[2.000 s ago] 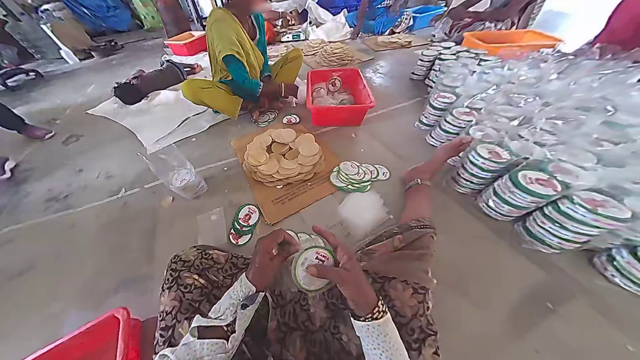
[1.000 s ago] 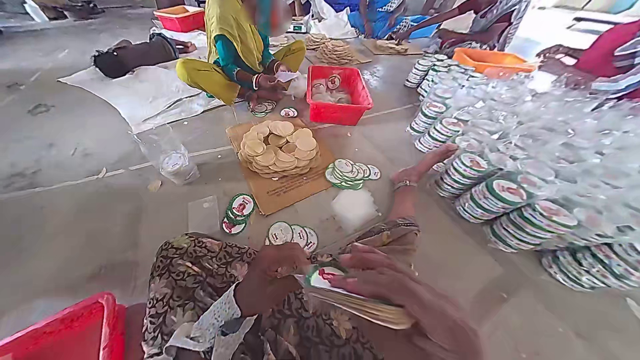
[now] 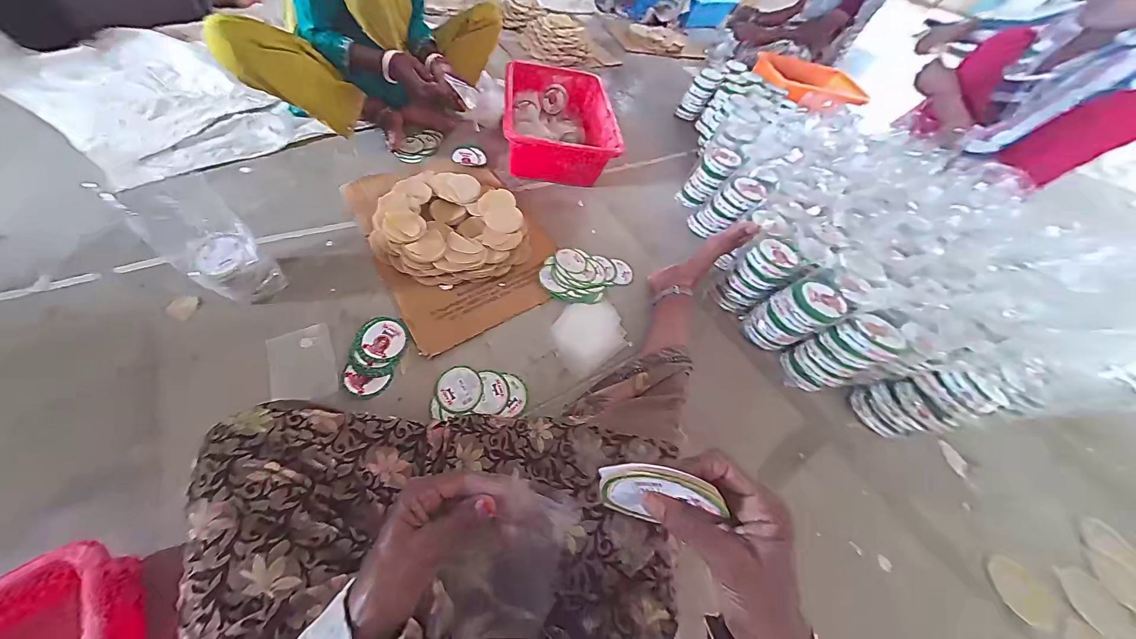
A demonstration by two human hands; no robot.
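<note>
Low on the right, my right hand grips a small stack of round discs with a green-rimmed printed label on its face. My left hand is closed on a clear plastic bag that hangs over my lap, left of the stack. Just beyond my lap lie several round labels, with a second group to their left. Farther forward, a ring-shaped pile of thin tan discs rests on a cardboard sheet. More round labels lie at its right edge.
Many bagged disc stacks stand at the right. Beyond the cardboard are a red bin and a seated person working with both hands. An orange bin is farther back. Another red bin is at lower left. My bare foot extends beside the stacks.
My hands have moved apart; the disc stack is now in my right hand alone, and a clear bag shows in my left. Round labels lie before my lap, as one second ago.
</note>
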